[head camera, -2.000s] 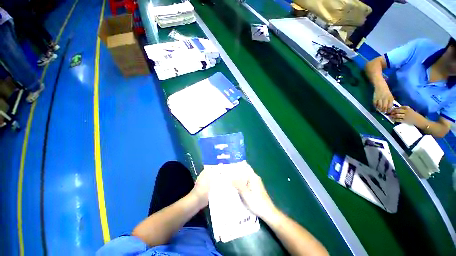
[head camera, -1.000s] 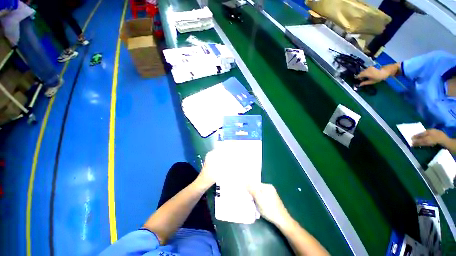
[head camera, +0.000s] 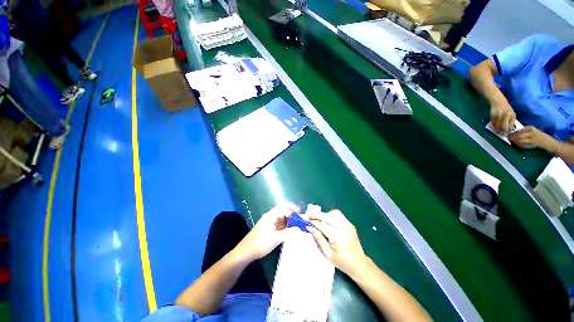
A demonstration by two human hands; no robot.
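Note:
A long white box blank [head camera: 303,280] lies along the near bench, pointing towards me. Its blue end is bent up between my fingers, so only a small blue part shows. My left hand [head camera: 272,231] grips this end from the left, and my right hand [head camera: 338,238] grips it from the right. The fingertips are close together. The slot in the blue end is not visible. A fanned stack of white blanks with a blue edge [head camera: 255,139] lies on the bench ahead of my hands.
Printed cartons [head camera: 230,83] and a neat whitish stack [head camera: 218,31] lie farther up the bench. The belt [head camera: 415,165] carries a card with a black cable [head camera: 481,196] and a printed piece [head camera: 391,97]. A coworker [head camera: 535,88] sits opposite. An open brown carton [head camera: 165,78] stands on the floor.
The blank's blue end lay flat and extended; now it is folded between my fingers. Both hands have moved to that end. Items on the belt have moved nearer along it.

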